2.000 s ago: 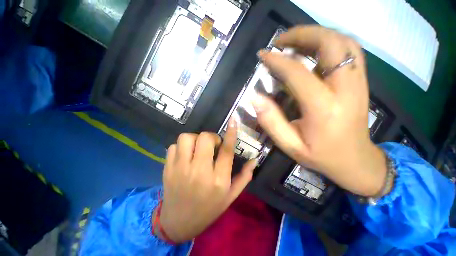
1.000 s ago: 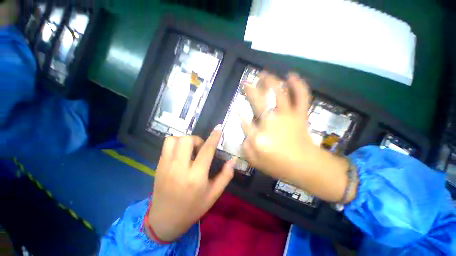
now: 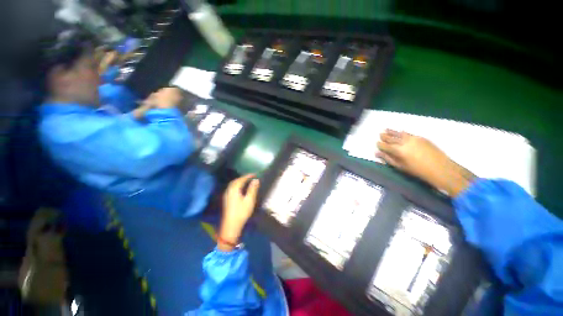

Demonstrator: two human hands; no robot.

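Observation:
A black foam tray (image 3: 284,241) lies in front of me with three opened phones showing, washed out by glare; the middle phone (image 3: 346,219) lies in its slot. My left hand (image 3: 239,202) is at the tray's left end, fingers bent near its edge; blur hides whether it holds anything. My right hand (image 3: 410,154) is beyond the tray, fingertips down on a white sheet stack (image 3: 457,139) with a toothed edge. Whether its fingers pinch a piece cannot be seen.
A stack of black trays (image 3: 278,102) with several phones stands beyond, on the green bench (image 3: 426,80). At left a person in a blue smock (image 3: 111,142) works over another tray (image 3: 237,145). A blue floor with yellow lines shows below.
My right hand has left the phone and moved out onto the white sheets. My left hand has moved off the phone to the tray's left end. The view has swung up and left.

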